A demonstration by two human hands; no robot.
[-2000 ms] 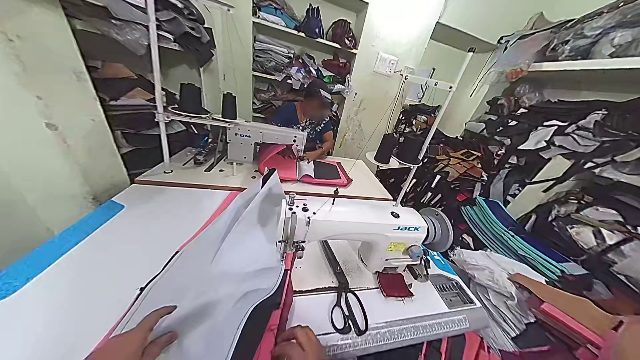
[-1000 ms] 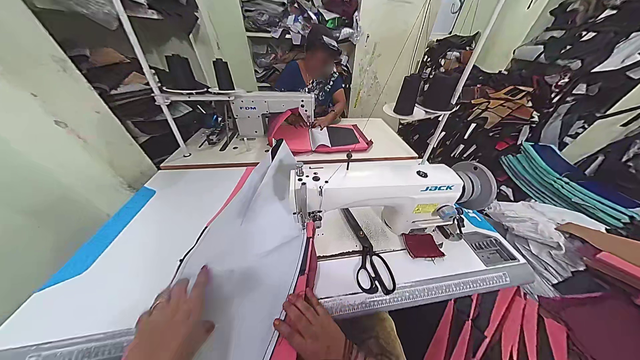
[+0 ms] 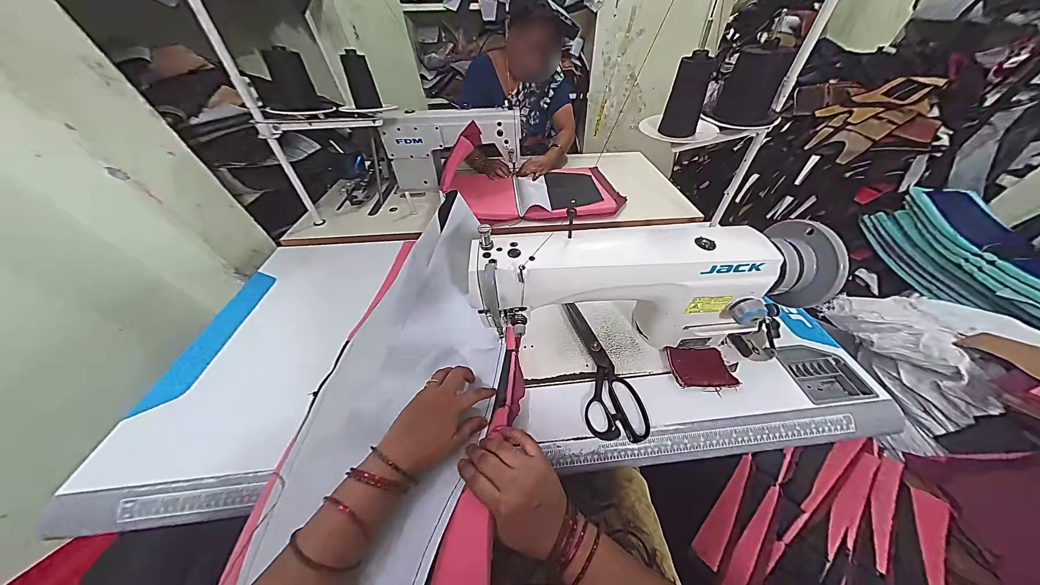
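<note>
A white fabric panel (image 3: 382,406) with pink and black edging runs lengthwise to the needle area of a white Jack sewing machine (image 3: 626,264). My left hand (image 3: 435,418) lies on the panel just short of the presser foot, fingertips at the seam edge. Nearer to me, my right hand (image 3: 516,479) pinches the pink fabric strip (image 3: 504,406) along that edge. Black-handled scissors (image 3: 609,382) lie right of the needle, blades partly behind the machine arm. A dark red fabric scrap (image 3: 703,367) rests beside them.
Across from me a person (image 3: 524,81) works pink fabric (image 3: 487,195) at an FDM sewing machine (image 3: 447,138). Black thread cones (image 3: 686,93) stand on a stand behind my machine. White cloth (image 3: 918,349), teal-edged pieces (image 3: 951,252) and pink strips (image 3: 845,496) are at the right.
My left hand has moved forward and right across the panel to the seam edge. My right hand now pinches the strip at the edge. The view has shifted closer.
</note>
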